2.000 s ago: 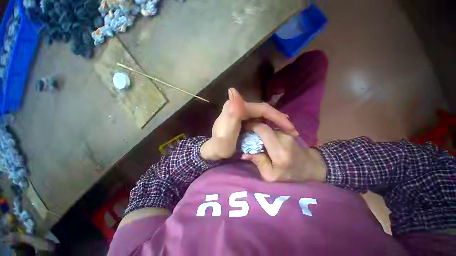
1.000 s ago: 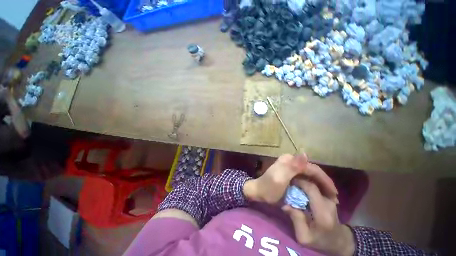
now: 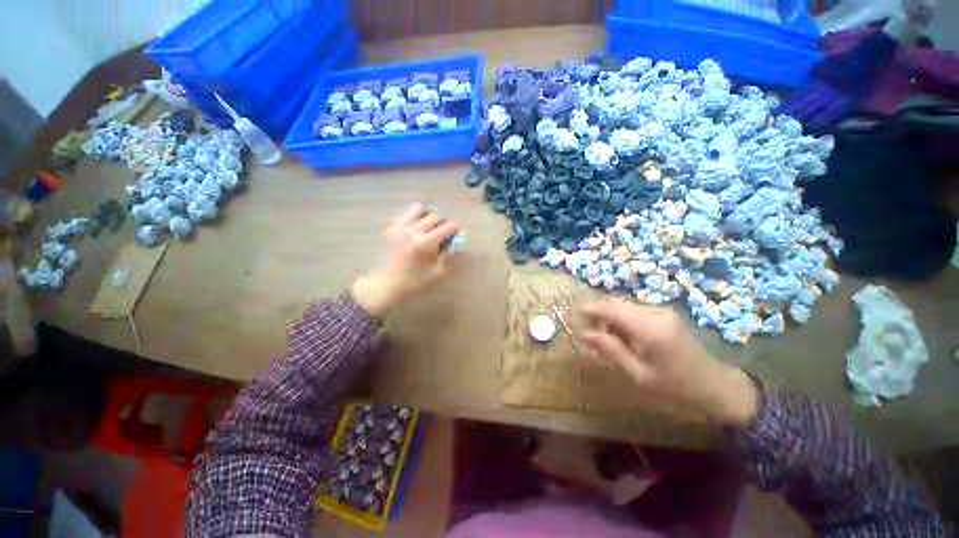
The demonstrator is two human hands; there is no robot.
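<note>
My left hand (image 3: pixel 410 257) is over the middle of the table, fingers curled around a pale ruffled piece (image 3: pixel 455 242) that shows small at the fingertips. My right hand (image 3: pixel 657 352) is over the right side of the cardboard pad (image 3: pixel 531 373), fingertips at the thin stick (image 3: pixel 568 328). Blur hides whether they grip it. A small white disc (image 3: pixel 542 328) sits on the pad, left of the stick. Behind is a heap of dark cups (image 3: pixel 557 200) and pale ruffled pieces (image 3: pixel 726 158), some with orange-tan parts.
A blue crate (image 3: pixel 384 152) holds rows of pieces at the back. More blue crates (image 3: pixel 252 58) and a squeeze bottle (image 3: pixel 252 137) stand back left. Crumpled white material (image 3: pixel 886 347) lies right. A yellow-rimmed tray (image 3: pixel 363 515) and red stool (image 3: pixel 158 473) are below the front edge.
The view has lifted towards the table. My hands, earlier together over my lap around a ruffled piece, are now apart over the table. My left hand went out left, my right to the stick.
</note>
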